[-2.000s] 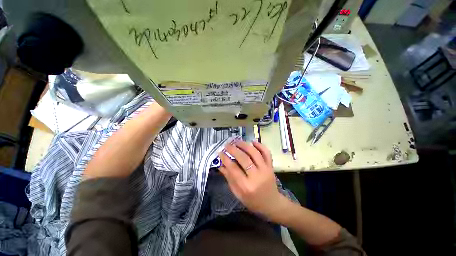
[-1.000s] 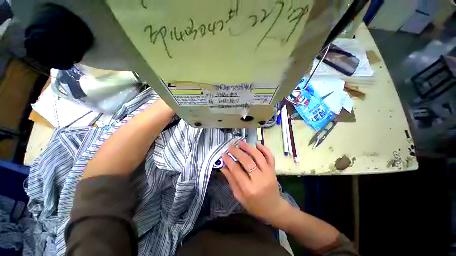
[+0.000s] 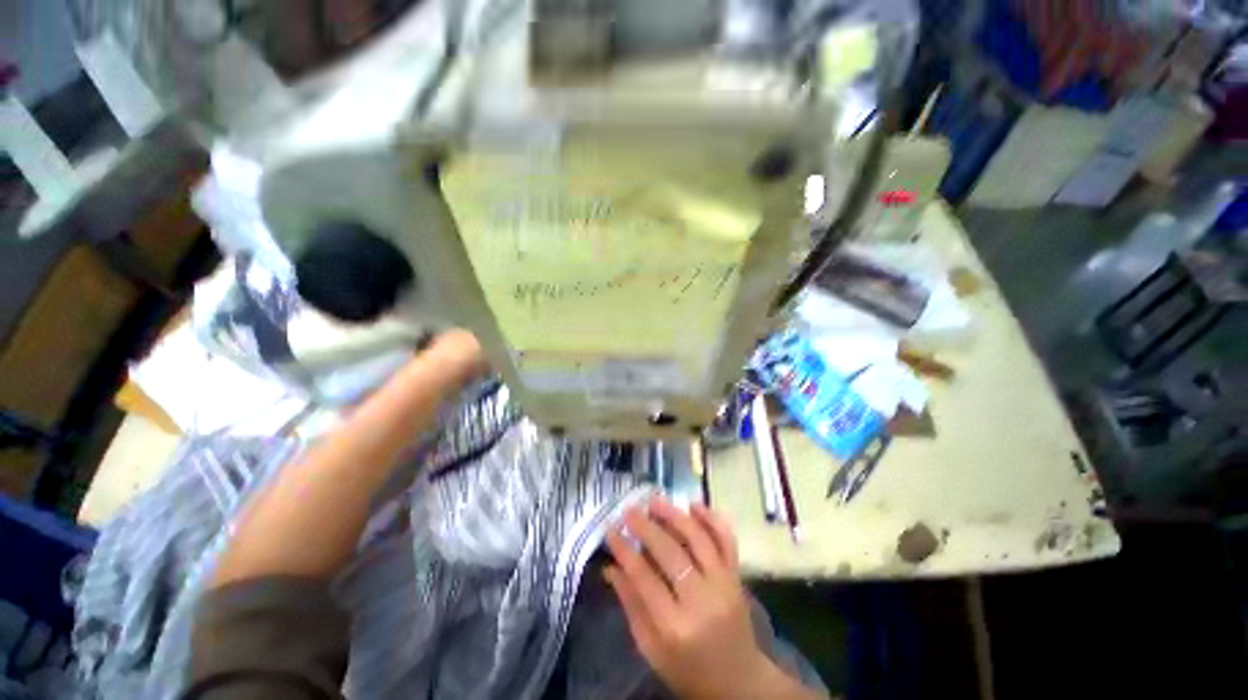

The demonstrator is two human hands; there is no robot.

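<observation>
A white-grey striped garment piece (image 3: pixel 520 506) lies under the machine head and hangs over the table's front edge, bunched at the left. My right hand (image 3: pixel 678 574), with a ring, rests its fingertips on a narrow striped edge (image 3: pixel 589 540) just in front of the needle area. My left forearm reaches in behind the cream sewing machine head (image 3: pixel 602 274); my left hand (image 3: pixel 459 358) is mostly hidden there, so its fingers cannot be seen. The picture is blurred.
Pens (image 3: pixel 769 465), metal snips (image 3: pixel 860 469), a blue packet (image 3: pixel 821 394), paper slips and a dark phone-like rectangle (image 3: pixel 873 287) lie on the table at right. A black handwheel (image 3: pixel 353 271) is at upper left. A clear plastic bag and paper lie at left.
The view has tilted up, so the machine head and table sit lower and more background shows. My right hand stays on the striped edge near the needle; my left arm still reaches behind the head.
</observation>
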